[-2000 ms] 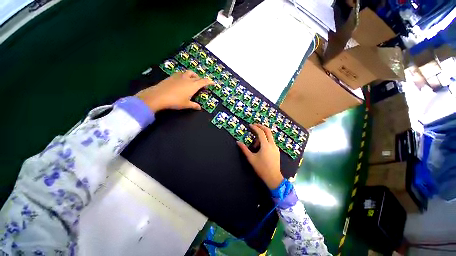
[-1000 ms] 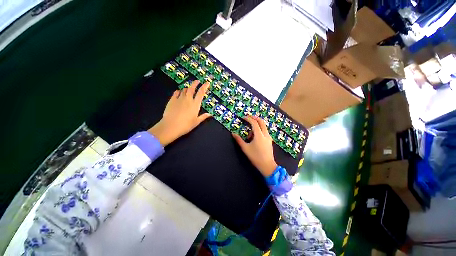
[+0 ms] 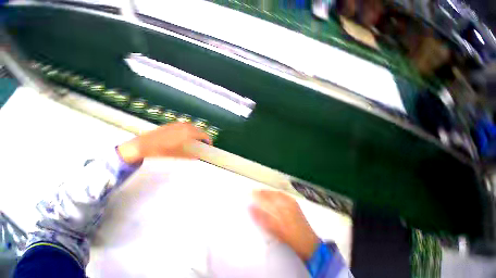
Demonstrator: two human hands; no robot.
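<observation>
The picture is blurred. A row of small green circuit boards (image 3: pixel 138 104) lies on the dark green conveyor belt (image 3: pixel 326 141), along its near edge. A white strip (image 3: pixel 190 84), likely a row of housings, lies on the belt beyond them. My left hand (image 3: pixel 168 142) is at the near belt rail, its fingertips beside the right end of the board row; whether it touches a board cannot be told. My right hand (image 3: pixel 285 220) is over the white bench (image 3: pixel 217 217), fingers blurred, with no held thing visible. A blue band (image 3: pixel 322 258) is on my right wrist.
The pale side rail (image 3: pixel 245 166) runs between bench and belt. A black sheet (image 3: pixel 380 239) lies to the right of the bench, with green boards (image 3: pixel 427 255) blurred at its right side. A white surface (image 3: pixel 348 70) lies beyond the belt.
The view has swung left from the black sheet with its board rows to the bench and belt. Both hands have left those boards; my left hand is now at the belt rail.
</observation>
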